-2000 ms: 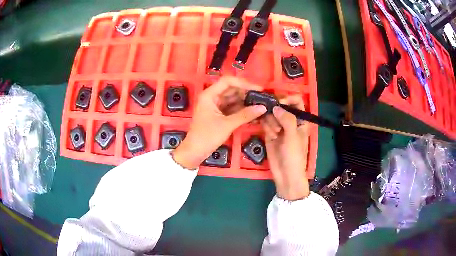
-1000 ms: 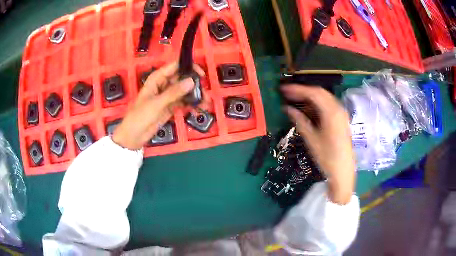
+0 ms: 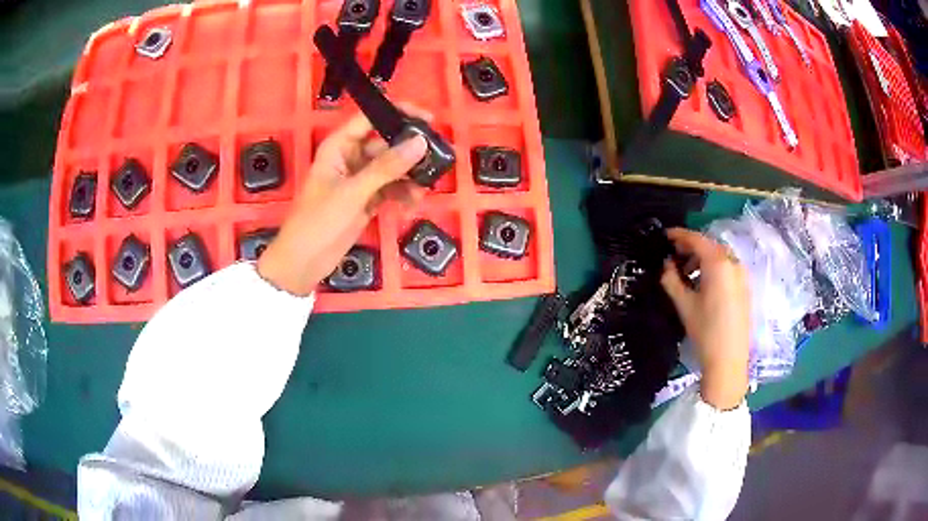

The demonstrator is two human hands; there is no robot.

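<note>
My left hand [image 3: 351, 183] holds a dark watch body [image 3: 431, 153] over the orange-red tray [image 3: 305, 308]. One black strap half [image 3: 356, 79] extends from the body up and to the left. My right hand [image 3: 710, 295] is at the right side of the pile of black straps [image 3: 631, 336], thumb and fingertips close together at a dark strap part. Whether it grips one cannot be told. Dark watch bodies [image 3: 261, 165] sit in the tray's lower pockets. Two watches with black bands [image 3: 410, 12] lie across the upper pockets.
A second tray [image 3: 814, 153] with black and coloured-strap watches is raised at upper right. Clear plastic bags [image 3: 778, 275] lie beyond the strap pile, and another [image 3: 15, 336] at the left edge. A loose black strap half [image 3: 537, 331] lies left of the pile. Silver watch bodies [image 3: 155, 42] sit in upper pockets.
My right hand has left the watch body and moved right to the strap pile. My left hand still holds the body, its strap now pointing up-left. The camera view has shifted.
</note>
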